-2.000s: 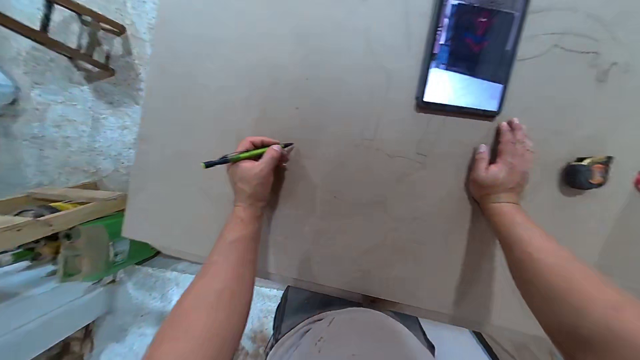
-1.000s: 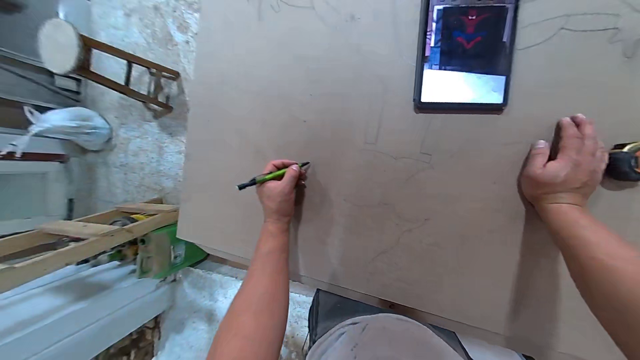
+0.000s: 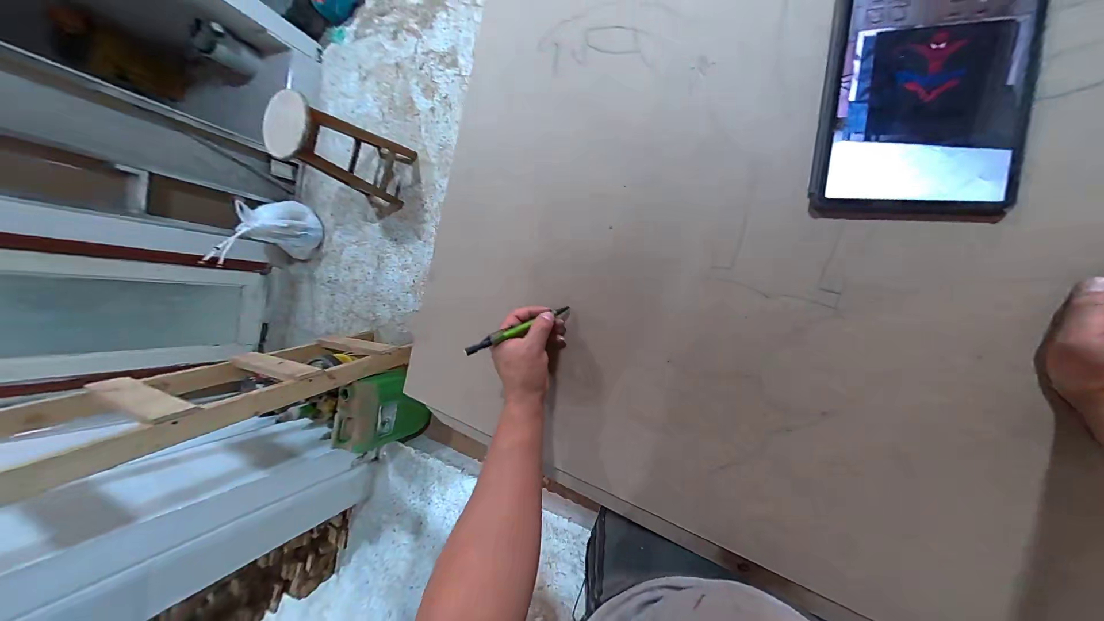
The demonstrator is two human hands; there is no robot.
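My left hand (image 3: pixel 528 349) holds a green and black pen or mechanical pencil (image 3: pixel 517 330) near the left side of a large brown board (image 3: pixel 655 379). The tip points up and right; whether it touches the board cannot be told. Faint pencil lines mark the board, among them an oval near the top and angled strokes in the middle. A dark-framed phone or tablet (image 3: pixel 918 211), its lit screen showing a red and blue figure, lies at the upper right. My right hand (image 3: pixel 1082 345) rests on the board at the right edge, partly cut off, its fingers only partly visible.
Left of the board stand a wooden stool (image 3: pixel 287 125) and a white plastic bag (image 3: pixel 289 226) on the mottled floor. A wooden ladder-like frame (image 3: pixel 250 401) and a green case or tool (image 3: pixel 384 412) sit by the board's lower left corner. A padded seat (image 3: pixel 647 545) is below.
The view has swung left, showing more of the stool and bag. The tape measure seen earlier at the right is out of view. My left hand keeps hold of the pen.
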